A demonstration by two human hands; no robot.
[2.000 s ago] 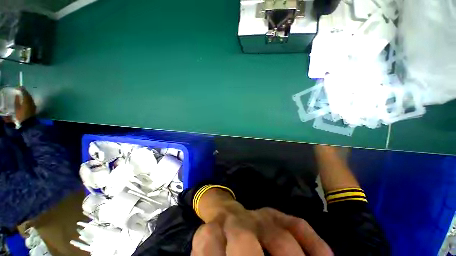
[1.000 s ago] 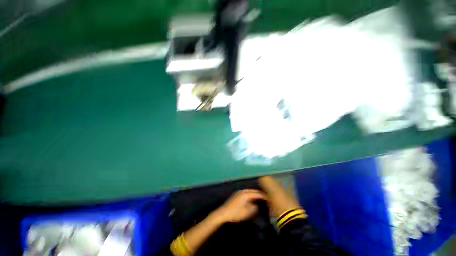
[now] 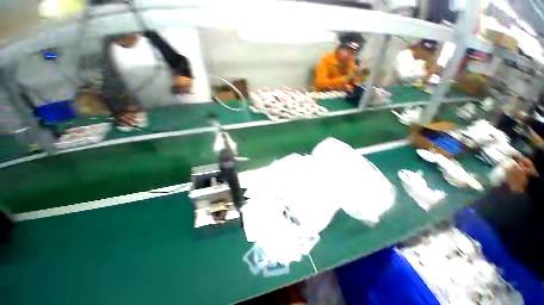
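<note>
Neither of my hands can be made out; a small blurred reddish-brown patch lies at the bottom edge below the bench, and I cannot tell what it is. Nearest in front are the screw feeder [image 3: 206, 193], a grey-white box with an open top, and the dark electric screwdriver [image 3: 228, 173] hanging upright at its right side. Flat translucent white frames [image 3: 268, 261] lie at the front of an overexposed white pile right of the feeder. A large shiny clear plastic bag [image 3: 364, 184] lies behind and right of them.
Green bench [image 3: 107, 256] with a conveyor [image 3: 280, 140] behind. A blue crate [image 3: 382, 277] of white parts [image 3: 456, 262] stands below the near edge at right. A cardboard box [image 3: 438, 134] with blue contents is further right. Several people work across the line; another person's hands [image 3: 520, 173] are at far right.
The view has swung up and to the right, bringing in the conveyor and people opposite. My hands, visible below the bench edge before, have dropped out of clear view, as has the left crate.
</note>
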